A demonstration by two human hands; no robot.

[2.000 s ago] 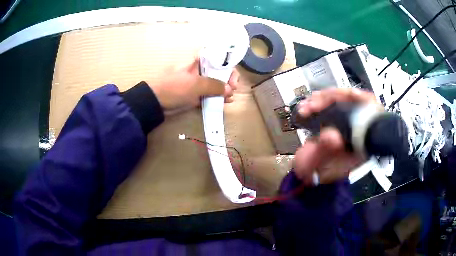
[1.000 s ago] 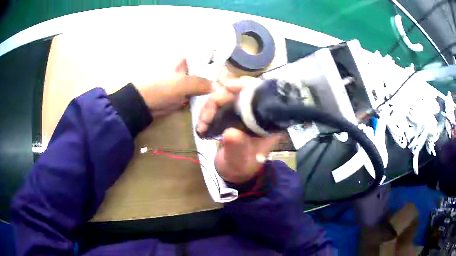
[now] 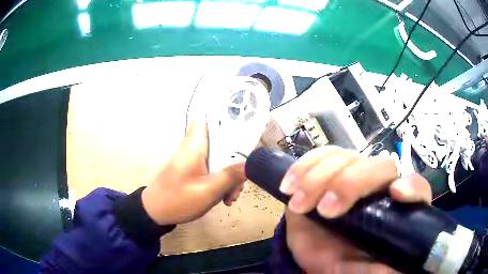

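My left hand grips the white curved housing arm below its broad head, where a spoked round vent faces up. The head is raised towards the camera. My right hand is closed around the thick black electric screwdriver, which has a pale band near its cable end. The driver's front end is beside the housing, just right of my left fingers; a thin tip reaches the white surface, but I cannot tell if it touches a screw. The narrow end and wires of the arm are hidden.
Cardboard mat with dark specks lies below. A dark grey ring sits behind the housing head. The screw feeder is to the right, then a pile of white housing covers. The green belt runs behind, carrying a white arm.
The housing has been lifted closer to the camera, its spoked vent now showing. The screwdriver has swung round so its body points to the lower right. The view shows more of the belt.
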